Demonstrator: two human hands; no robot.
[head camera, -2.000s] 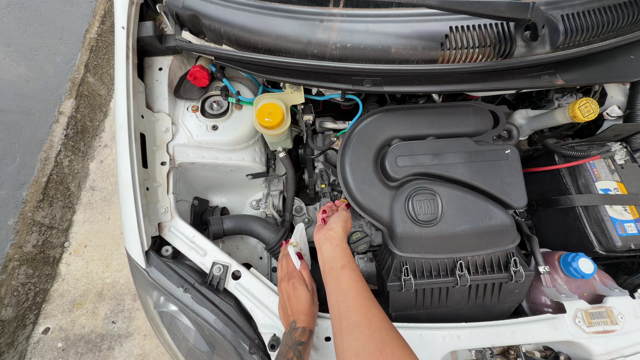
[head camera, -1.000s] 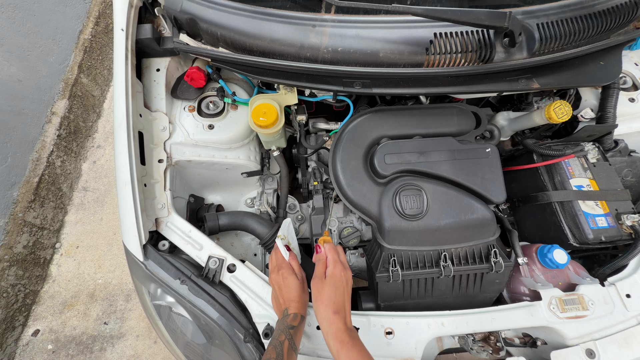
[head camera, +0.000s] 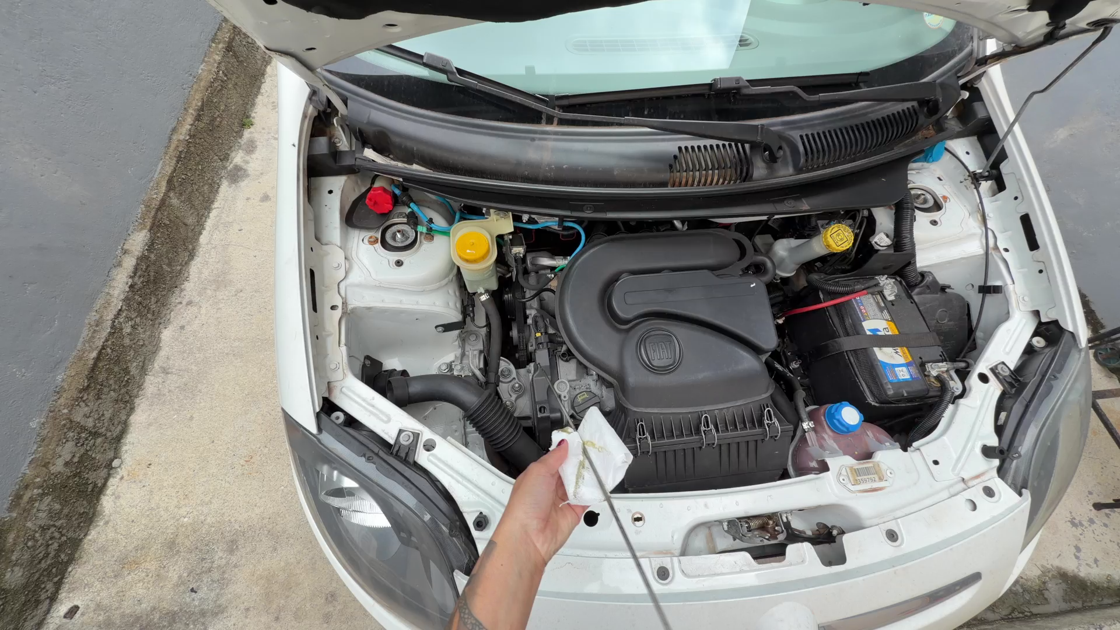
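My left hand (head camera: 544, 503) holds a white paper wipe (head camera: 591, 457) with yellowish oil marks, over the front edge of the engine bay. A thin metal dipstick (head camera: 619, 518) lies across the wipe and runs down past the lower edge of the view. My right hand is out of view. Just beyond the wipe sits the dark oil filler cap (head camera: 581, 401), left of the black plastic air filter housing (head camera: 665, 350). The black ribbed air hose (head camera: 500, 427) is left of the wipe.
Around the bay are a yellow-capped reservoir (head camera: 472, 248), the battery (head camera: 862, 350), a blue-capped coolant tank (head camera: 844, 437) and the white front crossmember (head camera: 744, 516). A headlight (head camera: 372, 503) is at the left. The raised hood (head camera: 367, 31) hangs over the windshield.
Both hands were together near the engine's front with the folded wipe; now only my left hand shows, with the wipe spread under the dipstick. The view has widened.
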